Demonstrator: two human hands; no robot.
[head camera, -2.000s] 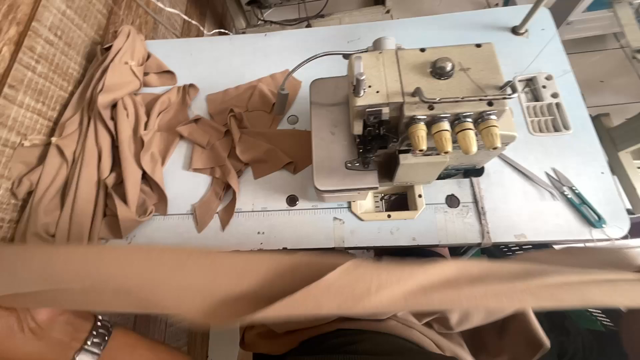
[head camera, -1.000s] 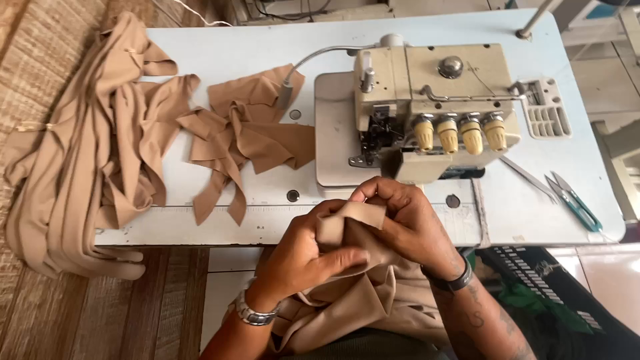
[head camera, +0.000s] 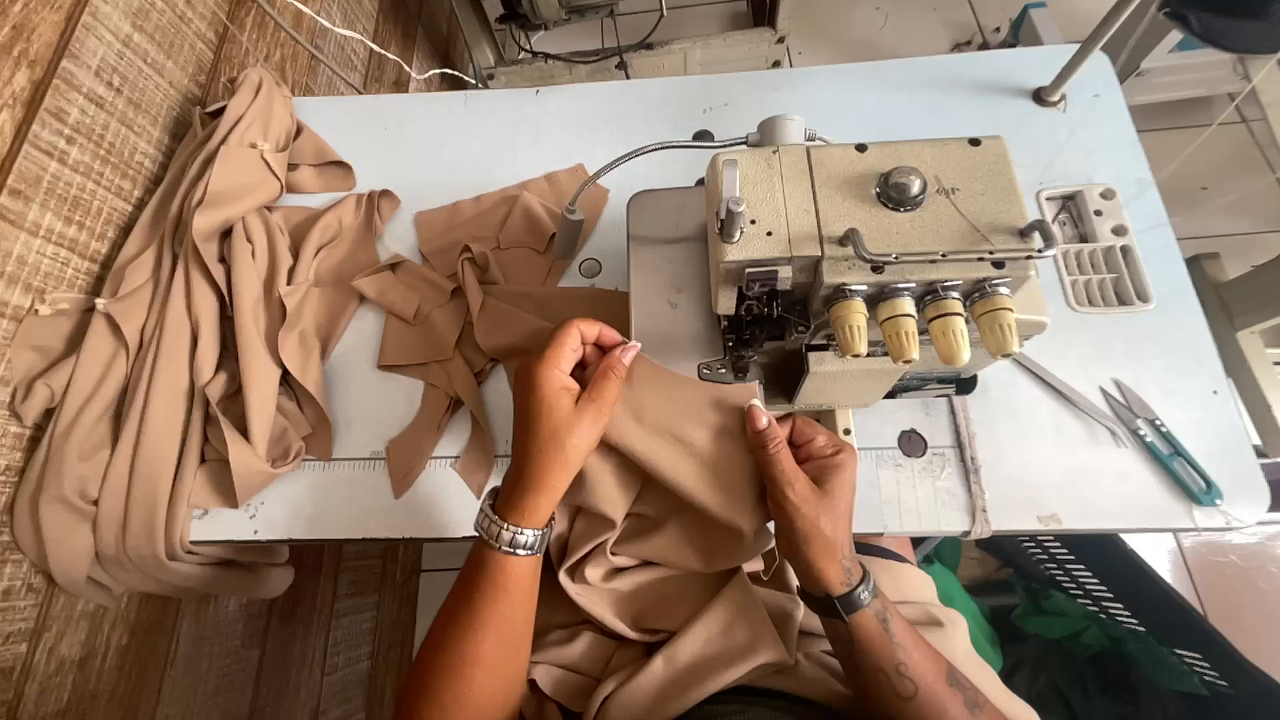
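My left hand (head camera: 575, 405) pinches the upper left edge of a tan fabric piece (head camera: 680, 440) between thumb and fingers. At the piece's upper right corner, my right hand (head camera: 805, 460) grips the edge with its thumb on top. The fabric is stretched between both hands just in front of a beige overlock sewing machine (head camera: 900, 190), and the rest falls in folds over my lap. The corner lies close to the presser foot (head camera: 728, 370). Left of the machine lie tan fabric pieces (head camera: 450, 310), partly hidden behind my left hand.
A larger heap of tan fabric (head camera: 170, 400) hangs over the table's left edge. Thread snips (head camera: 1165, 445) and metal tweezers (head camera: 1070, 395) lie on the right of the sewing table (head camera: 560, 120). Behind them is a small plastic tray (head camera: 1095, 248). A black crate (head camera: 1130, 610) stands below at right.
Two seconds ago a fabric strip stretched across the front of the view. Since one second ago, my hands have moved apart, and the bunched fabric between them is now spread out.
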